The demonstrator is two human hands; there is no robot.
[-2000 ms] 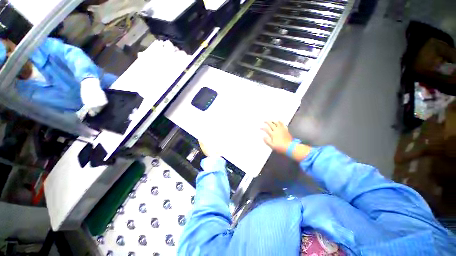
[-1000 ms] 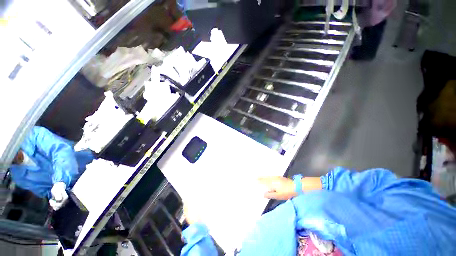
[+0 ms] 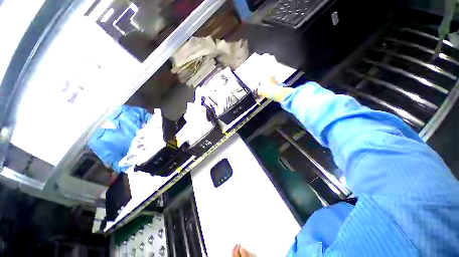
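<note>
The white unit (image 3: pixel 241 201) lies flat in front of me, its lower end cut off by the bottom edge. Its black rounded display panel (image 3: pixel 221 172) faces up near the far end, with small lights. My right hand (image 3: pixel 272 90) is at a white pile (image 3: pixel 264 70) on the shelf beside the line; blur hides whether its fingers hold anything. Only the fingertips of my left hand (image 3: pixel 241 251) show over the unit at the bottom edge.
Black bins with white papers or bags (image 3: pixel 232 115) line the shelf. A black keyboard (image 3: pixel 294 12) is at the top. Metal rollers (image 3: pixel 397 98) lie at right, a ball transfer table (image 3: pixel 146 240) at lower left. Another person's blue sleeve (image 3: pixel 113 138) is behind the bins.
My right hand has left the unit and reached forward to the white pile on the shelf. My left hand is now mostly out of view. The view has turned toward the shelf.
</note>
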